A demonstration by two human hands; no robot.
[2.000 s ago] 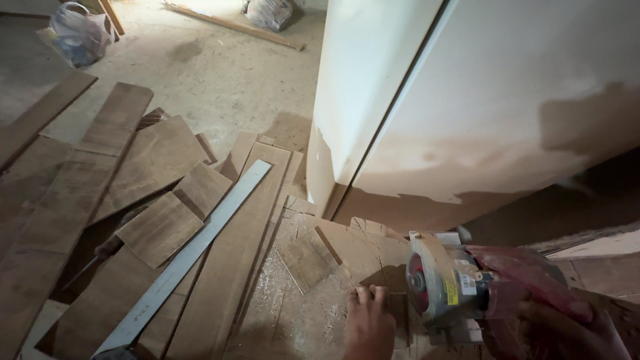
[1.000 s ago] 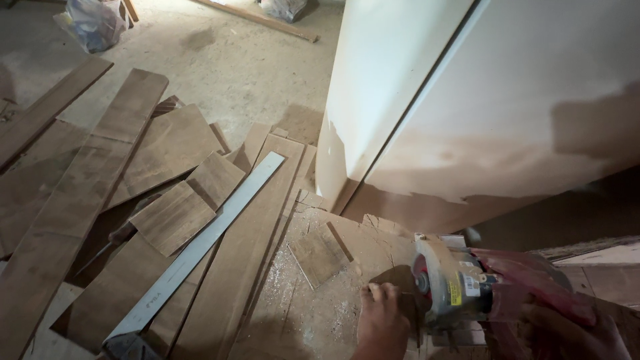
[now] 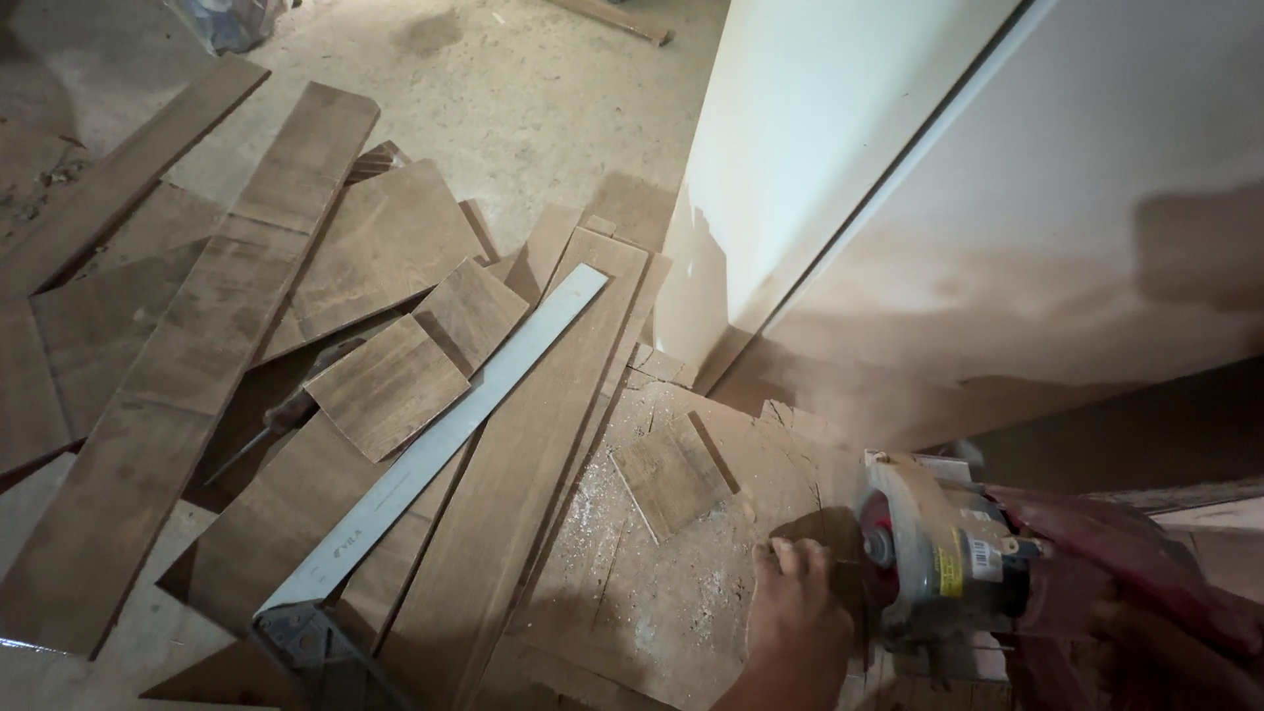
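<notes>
My right hand, dim at the lower right edge, holds a red power saw with a round guard and a dusty metal base. My left hand lies just left of the saw, fingers bent, pressing on a wood-look piece beneath the saw; its outline is mostly hidden. A small square offcut rests on the dusty floorboards ahead of my left hand. Left of that, a steel try square lies slantwise across long planks, its dark handle toward me.
Loose planks and cut pieces are piled at the left, with a screwdriver among them. A white panel with a dark seam stands ahead of the saw. A plastic bag and a wood strip lie farther back.
The view has shifted somewhat, so the floor items sit differently in it. Both hands stay in nearly the same place, the right still on the saw.
</notes>
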